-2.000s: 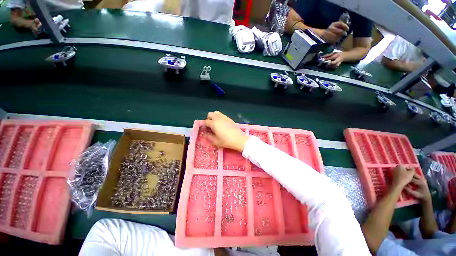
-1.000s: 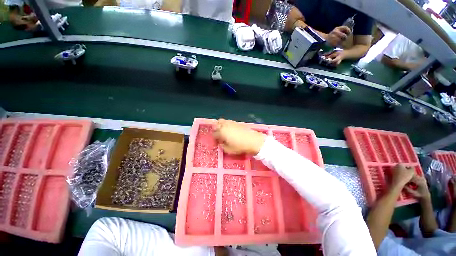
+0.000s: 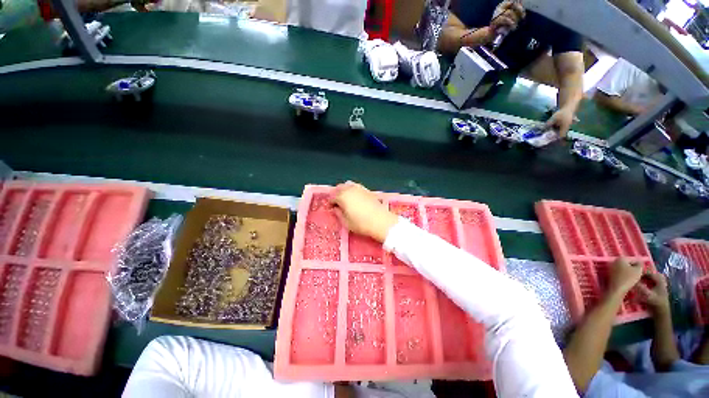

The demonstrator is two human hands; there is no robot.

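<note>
A pink-red foam tray (image 3: 389, 371) with two rows of pockets lies in front of me. Tiny shiny metal parts (image 3: 364, 307) lie scattered in several pockets. My right hand (image 3: 361, 211) is over the tray's top-left pockets, its fingertips down at the upper right of the first pocket. Whether the fingers hold a part is too small to tell. My left hand is not visible; white striped cloth shows at the bottom left, beside and partly under the tray.
A cardboard box (image 3: 284, 268) of loose silver parts and a clear bag (image 3: 141, 268) lie left of the tray. Another tray (image 3: 97, 311) is far left. At right are bubble wrap (image 3: 540, 288) and a neighbour's tray (image 3: 571, 272) with hands. Device housings (image 3: 309, 101) sit on the green belt (image 3: 233, 148).
My right hand has shifted slightly within the tray's top-left area. Housings on the belt have moved right. The worker opposite has raised one hand and reached the other to a housing on the belt.
</note>
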